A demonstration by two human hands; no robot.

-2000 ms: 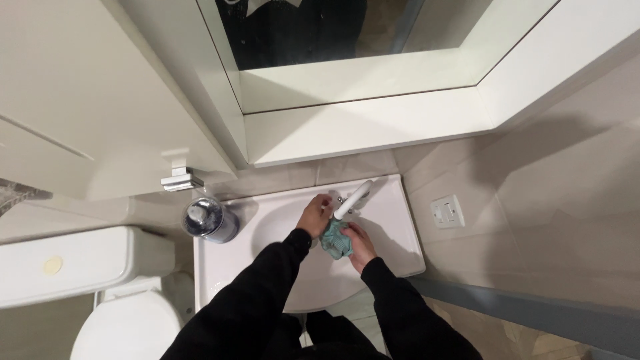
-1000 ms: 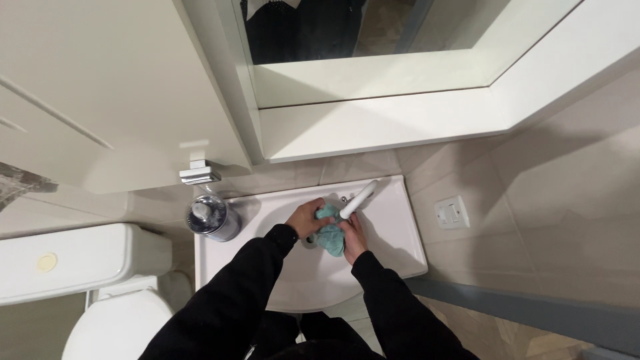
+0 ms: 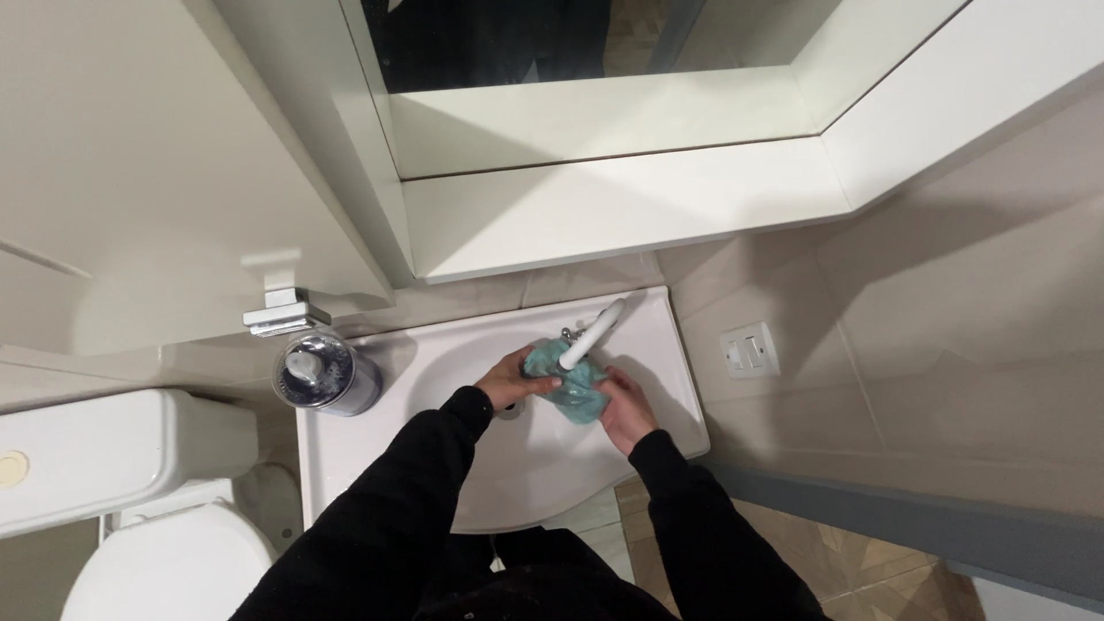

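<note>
A wet-looking teal cloth (image 3: pixel 580 398) is spread between my two hands under the white curved spout of a faucet (image 3: pixel 591 335). My left hand (image 3: pixel 511 379) grips its left side, thumb on top. At its right edge, my right hand (image 3: pixel 627 410) pinches the cloth between thumb and fingers. Both hands are over the basin of a white washbasin (image 3: pixel 517 483), whose drain shows just below my left hand. The spout hides a part of the cloth, and whether water runs cannot be told.
A clear round dispenser with dark contents (image 3: pixel 323 375) stands at the washbasin's left corner, below a chrome fixture (image 3: pixel 286 315). A white toilet (image 3: pixel 164 565) is at the left. A framed mirror (image 3: pixel 500 43) and white cabinet (image 3: pixel 138 172) overhang the washbasin. A wall switch plate (image 3: pixel 749 350) is at the right.
The cloth was more bunched one second ago and is now spread wider between my hands. My hands are farther apart, both still at the spout.
</note>
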